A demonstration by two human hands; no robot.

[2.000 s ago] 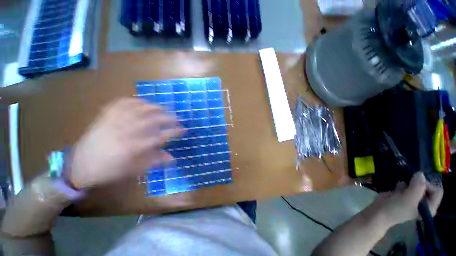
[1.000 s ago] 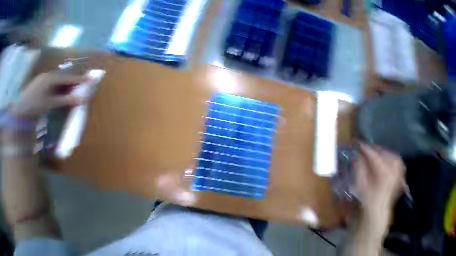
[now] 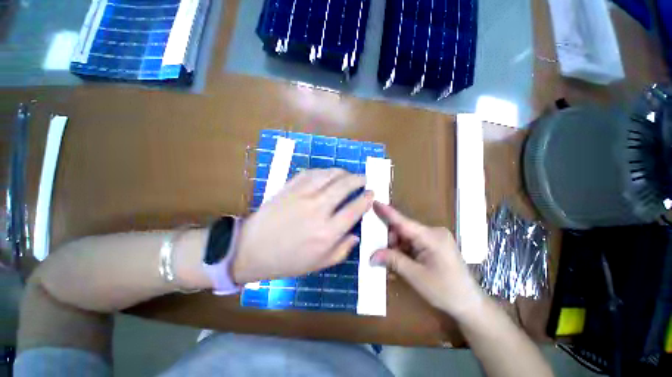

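Note:
The blue solar cell panel (image 3: 328,287) lies flat on the brown bench in front of me. One white strip (image 3: 278,171) lies along its left part, partly hidden by my left hand. Another white strip (image 3: 373,289) lies along its right edge. My left hand (image 3: 302,224) reaches across the panel, back upward, its fingertips at the right strip; whether they grip anything is hidden. My right hand (image 3: 420,258) is at the right strip's outer side, index finger and thumb apart, tips touching or just over the strip.
Spare white strips lie left (image 3: 50,188) and right (image 3: 470,188). A loose ribbon pile (image 3: 516,254) is at right, beside a grey canister (image 3: 582,166) and black holder (image 3: 589,287). Cell stacks (image 3: 317,29) and a white-stripped panel stack (image 3: 136,37) stand at the back.
Both hands have come in from the sides to the panel. Two white strips now lie on the panel, which was bare of them before. The camera view has shifted.

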